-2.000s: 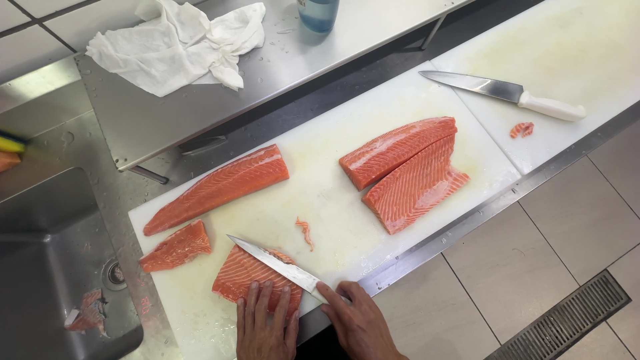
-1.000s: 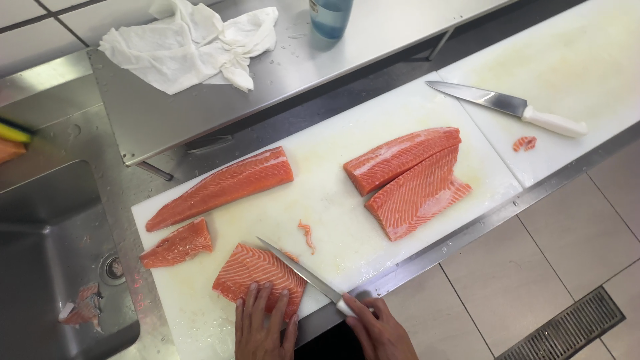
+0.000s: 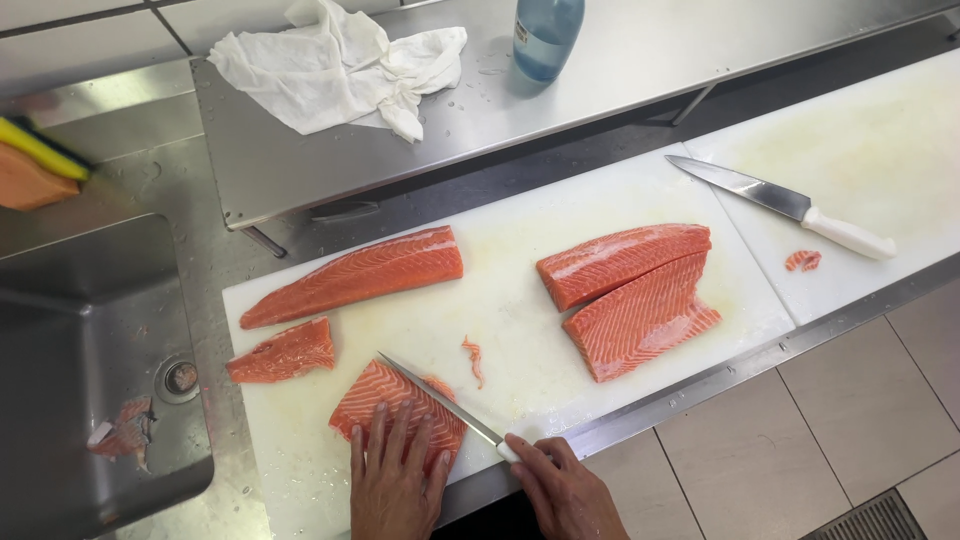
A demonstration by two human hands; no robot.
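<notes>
My left hand [image 3: 397,469] lies with spread fingers on a piece of salmon fillet [image 3: 375,390] at the near edge of a white cutting board [image 3: 495,315]. My right hand [image 3: 562,487] grips the handle of a narrow-bladed knife [image 3: 442,399], whose blade lies across the right side of that piece. A thin strip of salmon trimming [image 3: 473,360] rests just beyond the blade. Up the board at left are a long salmon fillet piece [image 3: 360,277] and a smaller piece [image 3: 285,352]. Two larger pieces, one behind [image 3: 622,262] and one in front [image 3: 645,315], sit side by side at right.
A second knife with a white handle [image 3: 847,234] lies at right near a salmon scrap [image 3: 802,260]. A steel shelf [image 3: 600,97] behind holds a crumpled white cloth [image 3: 322,75] and a blue bottle [image 3: 547,41]. The steel sink [image 3: 52,360] at left contains fish scraps [image 3: 126,435]; sponges [image 3: 37,165] are beyond it.
Since two seconds ago, the knife in my right hand has shifted toward the right side of the salmon piece. My left hand stays on the fish.
</notes>
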